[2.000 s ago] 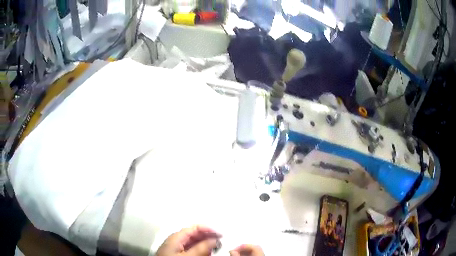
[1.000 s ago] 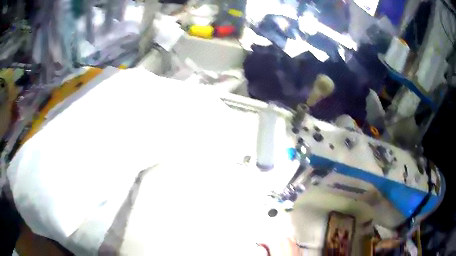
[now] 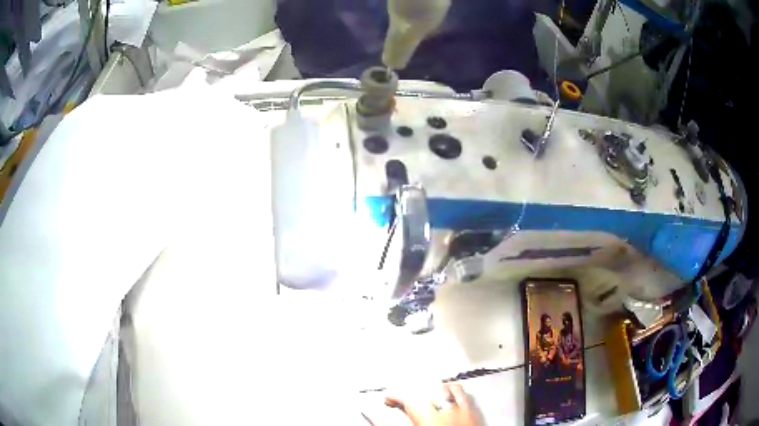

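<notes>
A hand, seemingly my right hand, is cut off by the bottom edge, in front of the needle area. Its fingers lie low over the bright white surface; glare hides whether they hold cloth. My left hand cannot be made out. White fabric is spread left of the machine, with a fold running down it. The white sewing machine head with a blue stripe stands to the right. Its presser foot area is brightly lit, and the cloth edge there is lost in glare.
A smartphone with a lit screen lies on the machine bed. Right of it is a yellowish tray with blue-handled scissors. A cream knob-topped post rises above the head. Dark fabric is heaped behind.
The view has moved closer to the machine, which appears larger and farther left. The two hands seen two seconds ago are now one partly visible hand. The phone shows in full again.
</notes>
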